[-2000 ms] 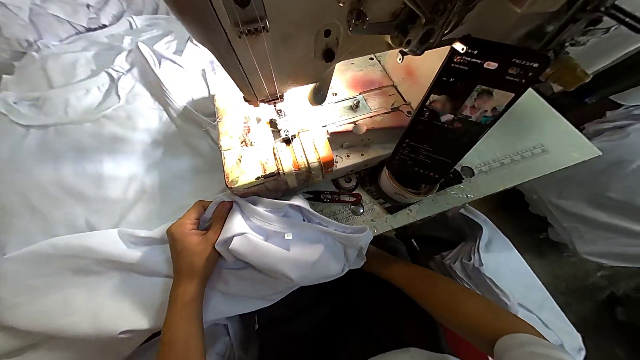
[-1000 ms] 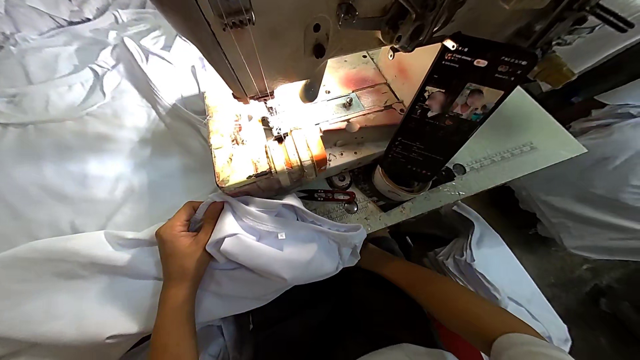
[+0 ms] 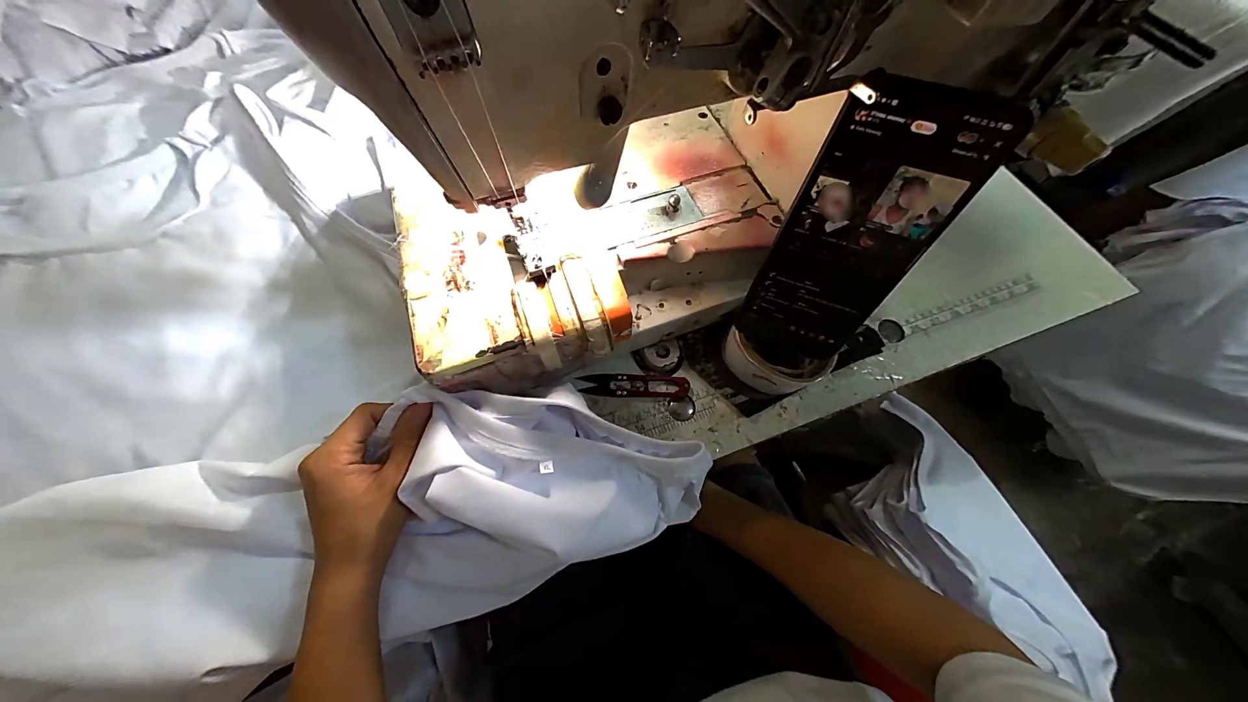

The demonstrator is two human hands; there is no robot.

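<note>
My left hand [image 3: 361,478] pinches the edge of a white fabric garment [image 3: 556,497] between thumb and fingers, near the front corner of the sewing machine's bed [image 3: 458,322]. The garment is bunched, with a banded edge and a small tag. My right forearm reaches to the garment's right end; the right hand itself is hidden under the cloth. Above the bed is the sewing machine head [image 3: 546,97], with threads running down to the brightly lit needle area. Red-handled thread snips [image 3: 639,386] lie on the table just behind the garment.
A lit smartphone [image 3: 877,214] leans upright in a round white container [image 3: 770,366] on the machine table [image 3: 1053,263]. White cloth [image 3: 195,322] spreads over the left side. Stacked white fabric pieces [image 3: 975,526] hang at the lower right, and more white cloth [image 3: 1160,361] lies at far right.
</note>
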